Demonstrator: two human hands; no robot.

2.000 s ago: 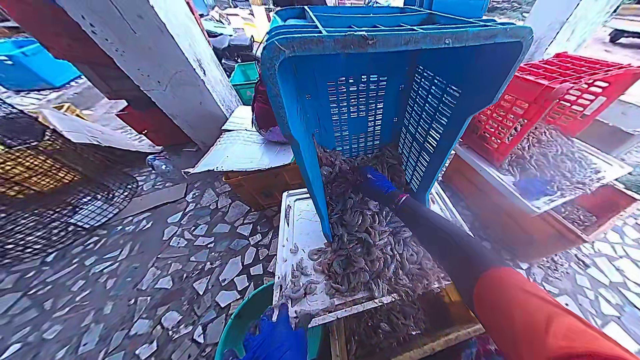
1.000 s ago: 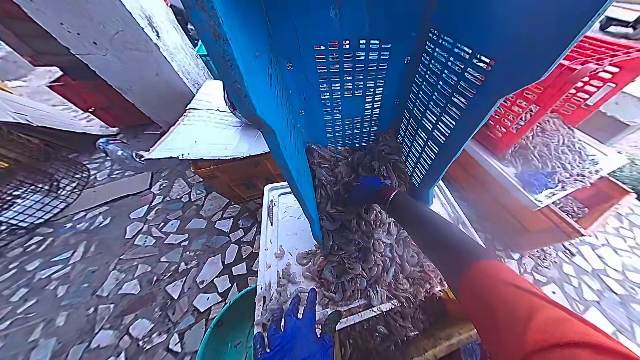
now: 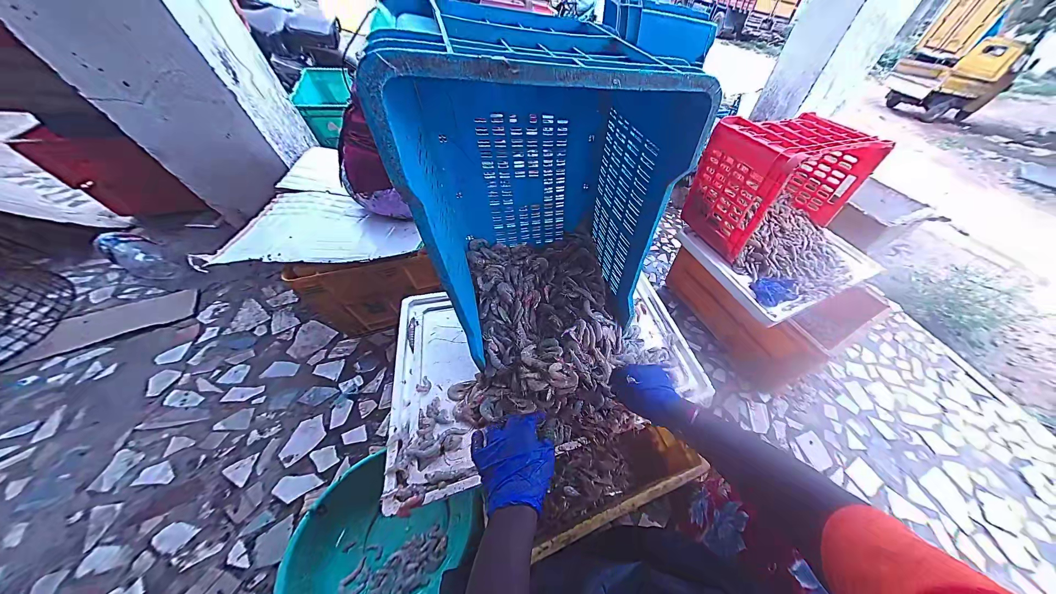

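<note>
A pile of raw shrimp (image 3: 553, 330) spills from a tipped blue plastic crate (image 3: 540, 74) onto a white tray (image 3: 437, 346). My left hand (image 3: 516, 462), in a blue glove, touches the shrimp at the tray's near edge; its fingertips are partly hidden. At the pile's right side is my right hand (image 3: 648, 392), also blue-gloved, its fingers against the shrimp. Whether either hand grips any cannot be told. Below the tray's near edge, more shrimp lie in a yellow crate (image 3: 619, 511). A green basin (image 3: 322, 528) at the lower left holds some shrimp.
To the right, a tipped red crate (image 3: 734, 190) rests on another white tray with shrimp, above an orange crate (image 3: 709, 289). A flattened cardboard sheet (image 3: 322, 231) covers an orange crate at left. Behind stand pillars (image 3: 206, 99); black netting (image 3: 33, 305) lies far left.
My right hand has moved from deep in the pile, inside the blue crate's mouth, to the pile's near right side. My left hand has moved up and right onto the shrimp.
</note>
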